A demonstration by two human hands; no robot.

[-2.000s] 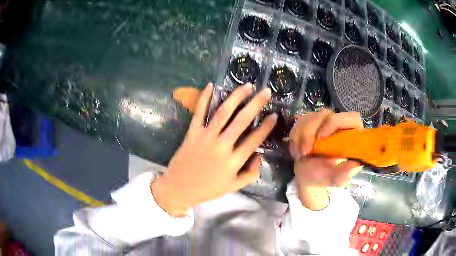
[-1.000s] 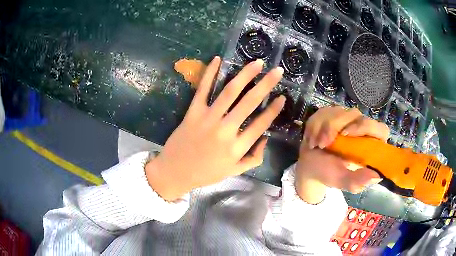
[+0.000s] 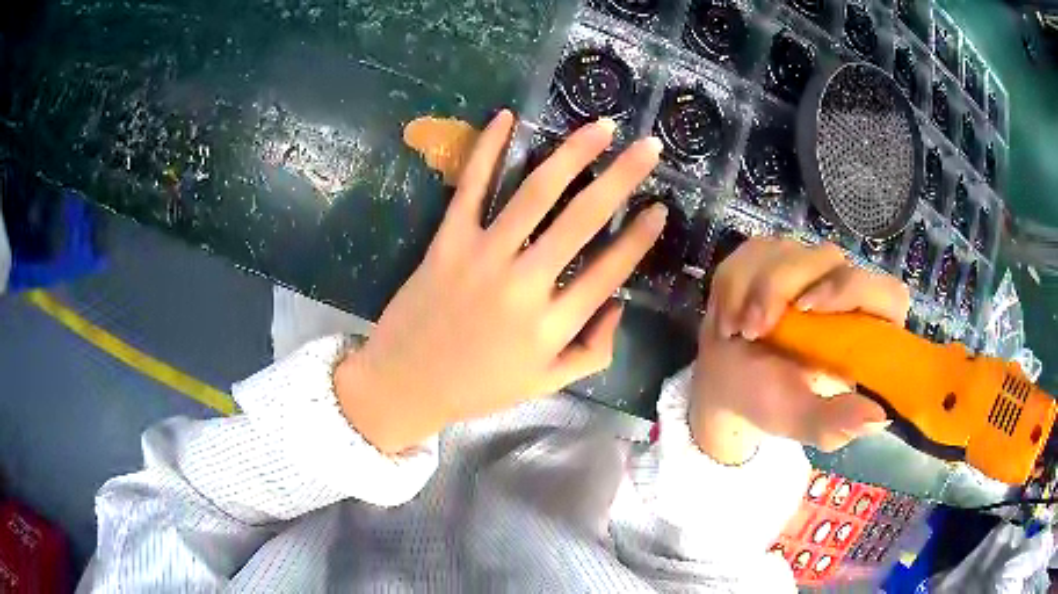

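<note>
My right hand (image 3: pixel 783 348) is closed around the orange electric screwdriver (image 3: pixel 917 377), which lies slanted with its back end to the lower right; its front tip is hidden by my fingers. My left hand (image 3: pixel 499 284) lies with spread fingers over the near left corner of the clear blister tray (image 3: pixel 636 168) and holds nothing that shows. Glossy round black parts (image 3: pixel 694 123) sit in the tray pockets; those under my left fingers are mostly hidden. The dark mesh-like screw dish (image 3: pixel 864 151) lies on top of the tray.
The worn green bench top (image 3: pixel 255 139) extends left, with a tan patch (image 3: pixel 441 145) beside my left fingers. A red tray (image 3: pixel 830 522) is below the bench edge at right. A crumpled clear plastic bag (image 3: pixel 1007 319) is right of the tray. The floor has a yellow line (image 3: pixel 128 352).
Since the oldest frame, the screwdriver's back end has tilted down and right. My left hand stays spread at the tray corner. The view has shifted slightly.
</note>
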